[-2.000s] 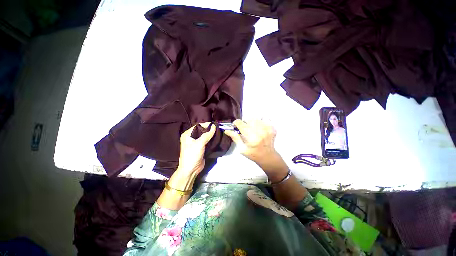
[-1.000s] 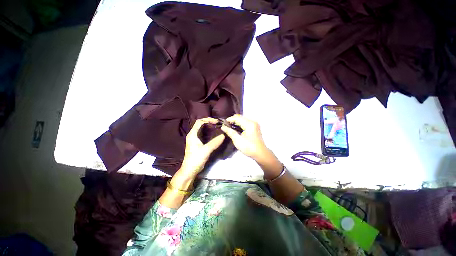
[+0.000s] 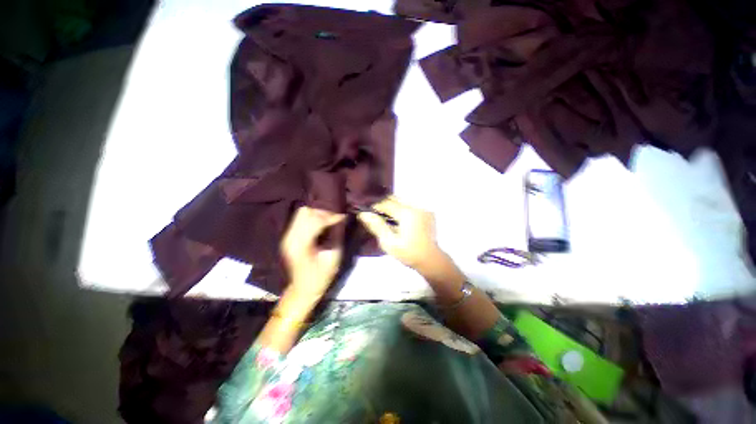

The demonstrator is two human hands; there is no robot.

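Note:
A dark maroon garment (image 3: pixel 273 166) lies spread and bunched on the white table. My left hand (image 3: pixel 313 248) pinches a fold of it near the garment's lower edge. My right hand (image 3: pixel 404 232) is close beside it on the right, its fingers closed around a small dark tool, likely thread snips (image 3: pixel 375 216), with the tip pointing at the pinched cloth. The tool is mostly hidden by the fingers. The frame is blurred, so any thread between the fingertips cannot be seen.
A pile of maroon garments (image 3: pixel 580 83) covers the table's (image 3: pixel 448 277) far right. A smartphone (image 3: pixel 546 211) lies right of my hands, with a dark strap (image 3: pixel 504 257) beside it. More maroon cloth (image 3: pixel 178 356) is below the near edge at left. A green box or bag (image 3: pixel 580 364) is at lower right.
My hands were together at the fingertips and are now slightly apart, my left hand lower and further left. The whole view has shifted a little and blurred. The phone's picture is now washed out.

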